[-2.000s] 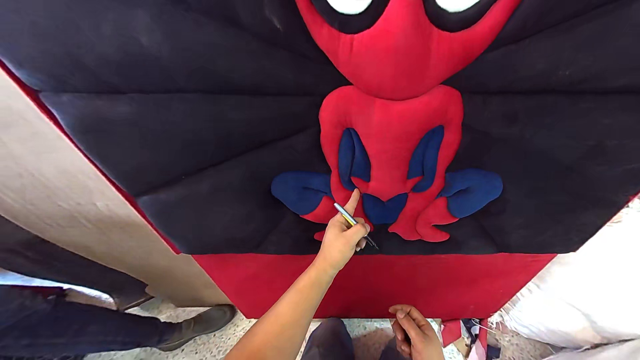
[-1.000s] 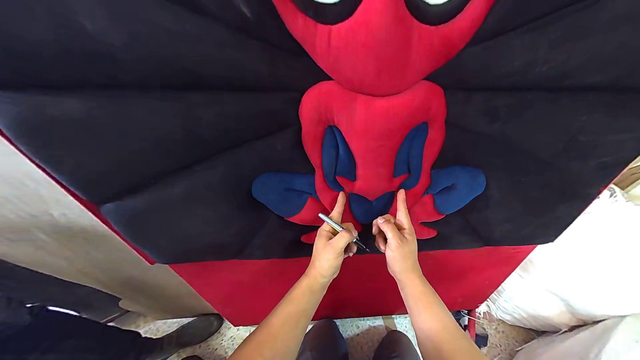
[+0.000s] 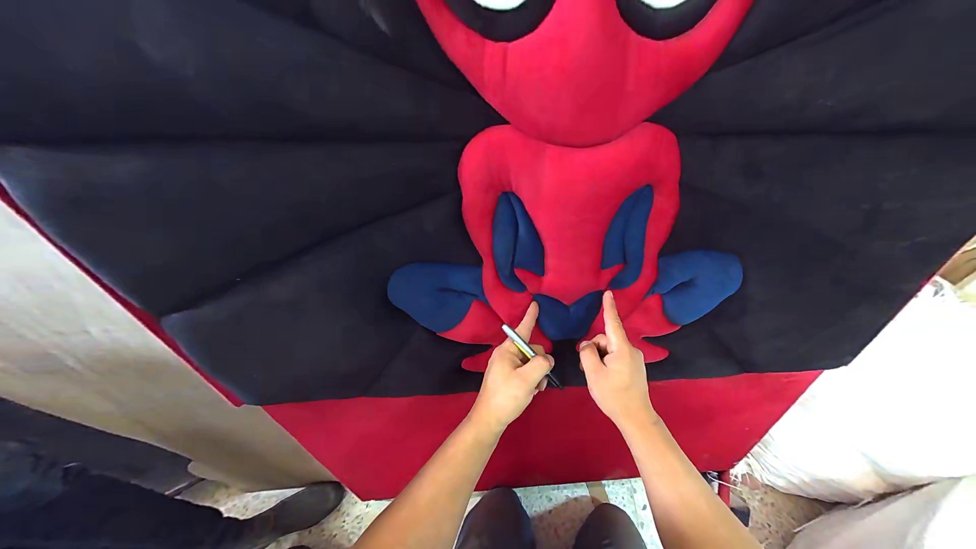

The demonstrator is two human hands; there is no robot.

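Observation:
A padded fabric figure in red and blue [image 3: 568, 206] lies on a black padded panel [image 3: 320, 206] with a red lower band [image 3: 564, 442]. My left hand [image 3: 515, 377] holds a silver-and-black pen [image 3: 520, 341] between thumb and fingers, while its index finger points at the figure's lower body, by the left corner of the blue hip piece [image 3: 566, 316]. At that piece's right corner is the extended index fingertip of my right hand [image 3: 616, 366]. The other fingers of my right hand are curled, and no object shows in them.
At the lower left, another person's dark-clothed leg and shoe [image 3: 305, 507] are beside a pale board-like surface [image 3: 152, 366]. White, fringed sacking-like material [image 3: 862, 404] fills the lower right. Below the red band are my knees [image 3: 499, 522] and a speckled floor.
My right hand has moved up from below the red band onto the figure, beside my left hand, with its index finger extended. The pen has stayed in my left hand.

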